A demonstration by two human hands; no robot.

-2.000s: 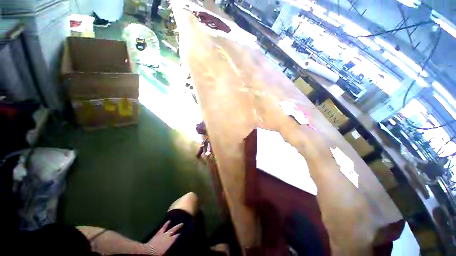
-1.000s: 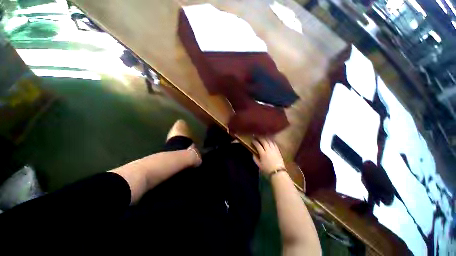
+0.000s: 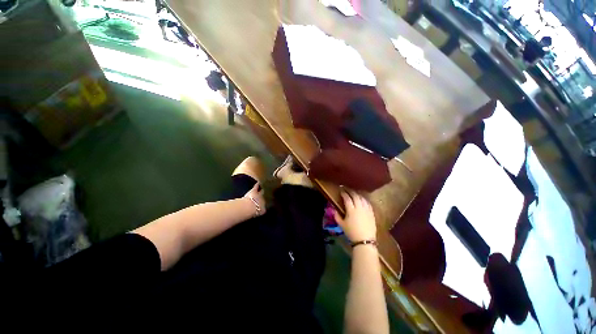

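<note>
A maroon fabric stack [image 3: 327,98] lies on the table with a white pattern [image 3: 330,57] on its far part. A dark piece [image 3: 376,127] lies on its near part, with a thin pale line beside it. A separate-looking maroon piece [image 3: 349,169] lies at the table edge. My right hand [image 3: 356,215] rests at the edge just below that piece, fingers slightly apart, with nothing seen in it. Something pink and blue [image 3: 332,220] shows beside its thumb, below the edge. My left hand [image 3: 255,194] is low by my dark clothing, small, its fingers mostly hidden.
Another maroon stack [image 3: 421,241] with white patterns [image 3: 474,189] is at the right. A black phone [image 3: 467,236] and a dark maroon rounded thing [image 3: 508,287] lie on it. A cardboard box [image 3: 68,107] and a plastic-wrapped bundle [image 3: 52,215] stand on the floor at left.
The view has swung from along the table down to my lap and the edge. Both hands are now visible; my right hand stays at the edge. The pink and blue thing has come into view.
</note>
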